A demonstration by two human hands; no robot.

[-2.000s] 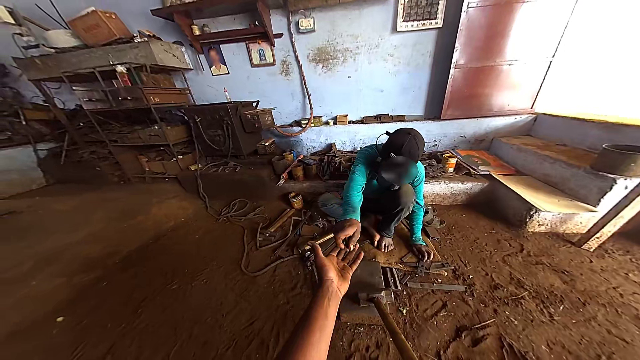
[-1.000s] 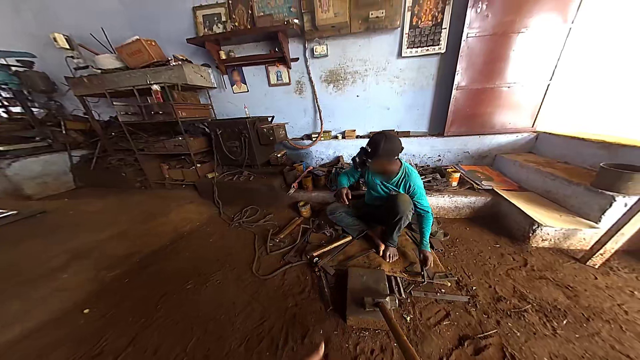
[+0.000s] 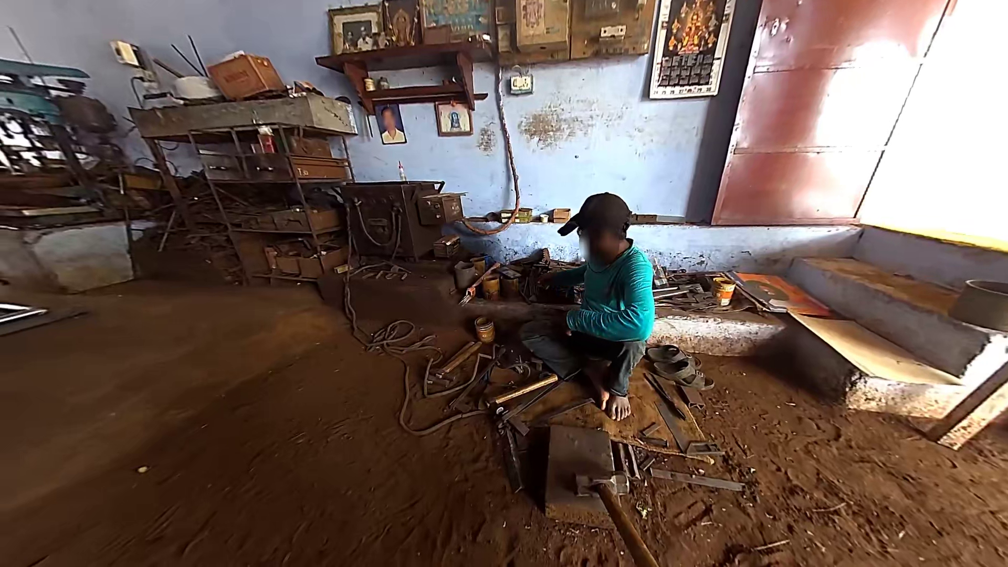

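Observation:
Neither of my hands shows in the head view now. A sledgehammer point(image 3: 602, 484) rests with its head on a square metal block point(image 3: 579, 465), its wooden handle point(image 3: 626, 526) running down to the bottom edge. Behind the block a person in a teal shirt and dark cap point(image 3: 618, 303) sits on a brown board point(image 3: 630, 425), turned towards the left. A hammer with a pale wooden handle point(image 3: 526, 390) lies beside the person's legs. Metal bars and a flat metal strip point(image 3: 697, 479) lie right of the block. What the person's hands touch is hidden.
Cables point(image 3: 405, 354) snake over the dirt floor at the left of the person. Sandals point(image 3: 676, 366) lie at the right. A low ledge point(image 3: 709, 335) bears scrap metal and tins. Concrete steps point(image 3: 890, 323) stand at the right, a loaded metal rack point(image 3: 272, 169) at the back left.
My outstretched hand, seen near the person's hand two seconds ago, has left the view. The person has drawn back from leaning forward, sits more upright and has turned to the left.

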